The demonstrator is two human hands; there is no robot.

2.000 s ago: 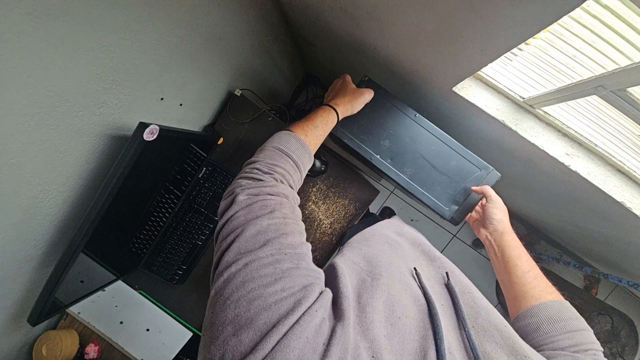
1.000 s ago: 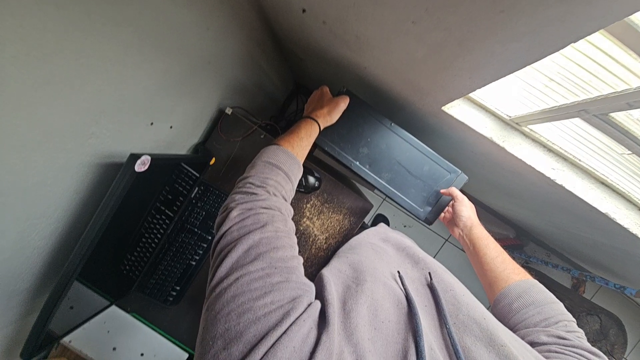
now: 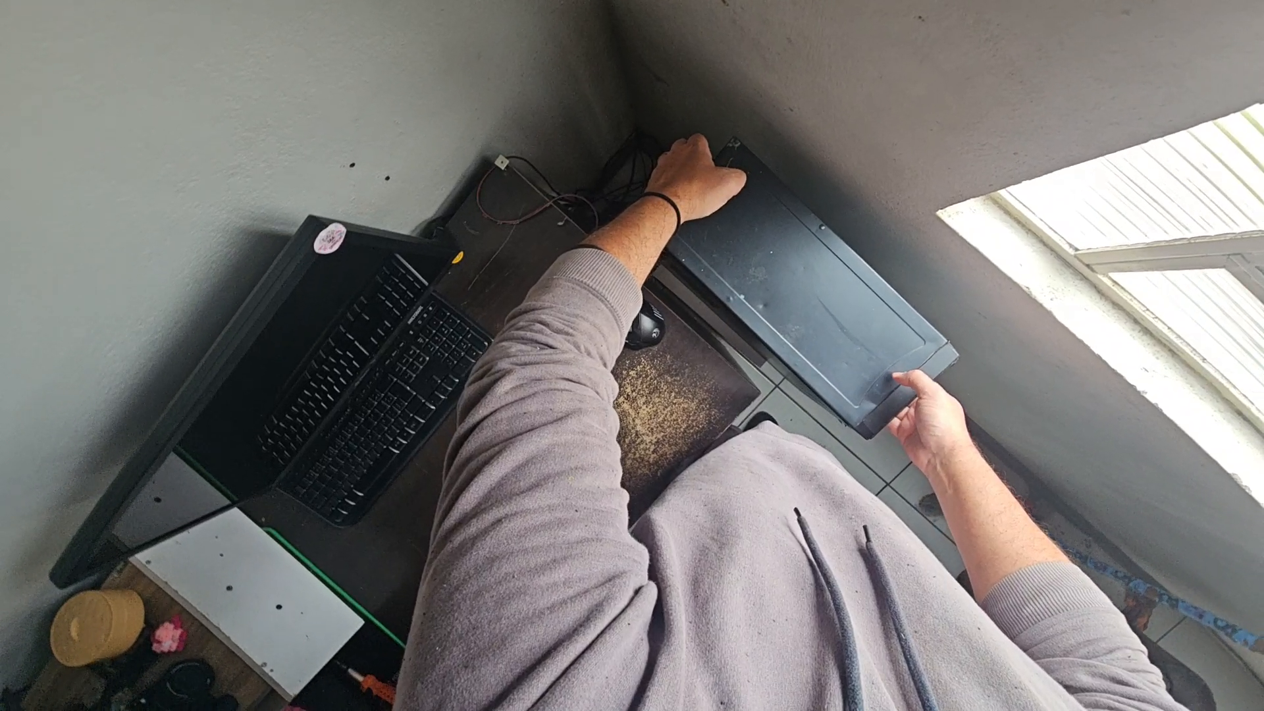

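A black computer tower case (image 3: pixel 805 286) is set at an angle against the wall, its broad flat panel facing up toward me. My left hand (image 3: pixel 695 178) grips its far end near the room's corner, fingers curled over the edge and partly hidden. My right hand (image 3: pixel 926 417) holds the near end, thumb on top and fingers underneath. Just left of the case, a black mouse (image 3: pixel 646 327) rests on the dark desk, partly behind my left forearm. Beside it lies a mat with a gold speckled patch (image 3: pixel 667 410).
At the left stand a black monitor (image 3: pixel 212 395) and a black keyboard (image 3: pixel 390 410). Thin cables (image 3: pixel 513 207) run into the corner. A white board (image 3: pixel 252 602), a round tan box (image 3: pixel 97 627) and an orange-handled tool (image 3: pixel 375 686) are at lower left. A window ledge (image 3: pixel 1096 306) is at right.
Both hands keep their hold at the two ends of the case. The view has shifted somewhat; no other plain change shows.
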